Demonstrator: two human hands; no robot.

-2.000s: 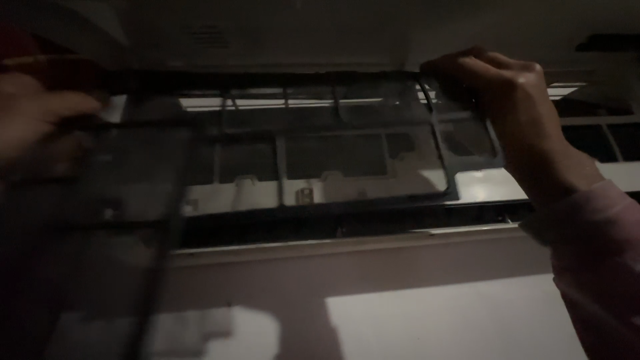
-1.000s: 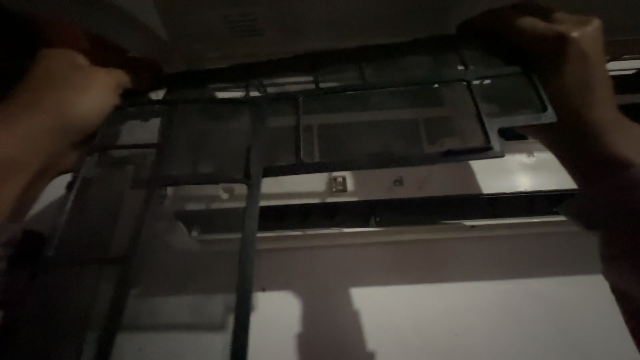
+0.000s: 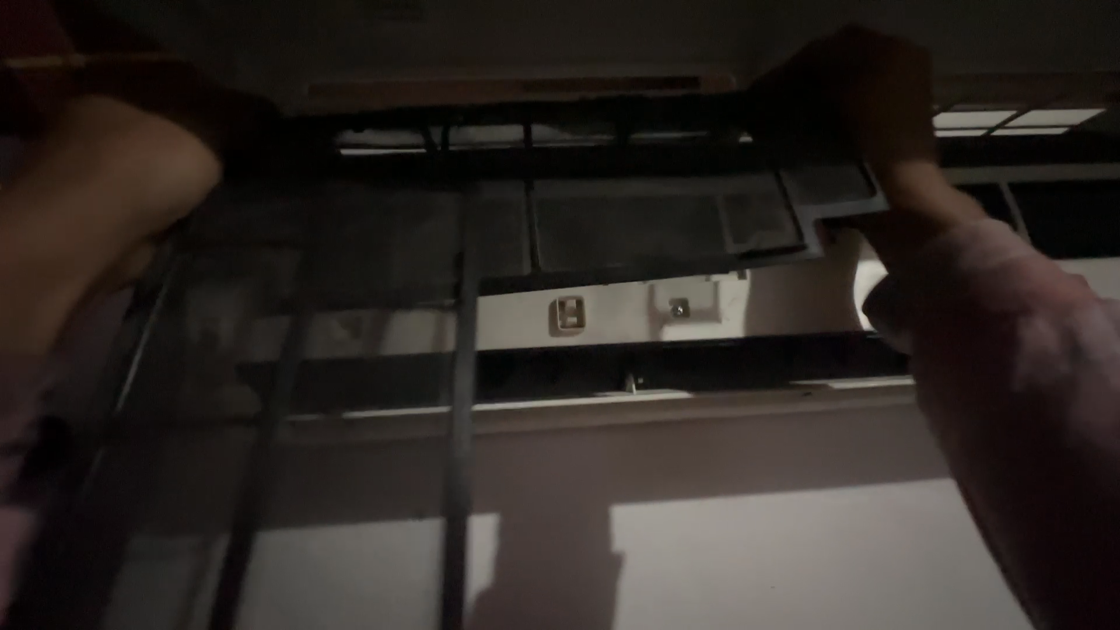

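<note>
A dark-framed mesh air filter spans the opening of a wall-mounted air conditioner's indoor unit. My right hand grips it near its upper right part; the fingertips are lost in shadow. At the left, a blurred mesh filter panel hangs down in front of the unit and wall. My left hand is closed at that panel's upper left, its fingers mostly hidden in the dark. Whether the two mesh parts are joined cannot be told.
Above is the unit's raised front cover. Below the filter run a pale casing strip with a screw and a dark air outlet slot. The wall lies beneath, with shadows on it. More dark grille sections show at the far right.
Both hands stay on the mesh. The hanging panel, farther left two seconds ago, has swung rightward across the unit. The view has shifted closer to the casing.
</note>
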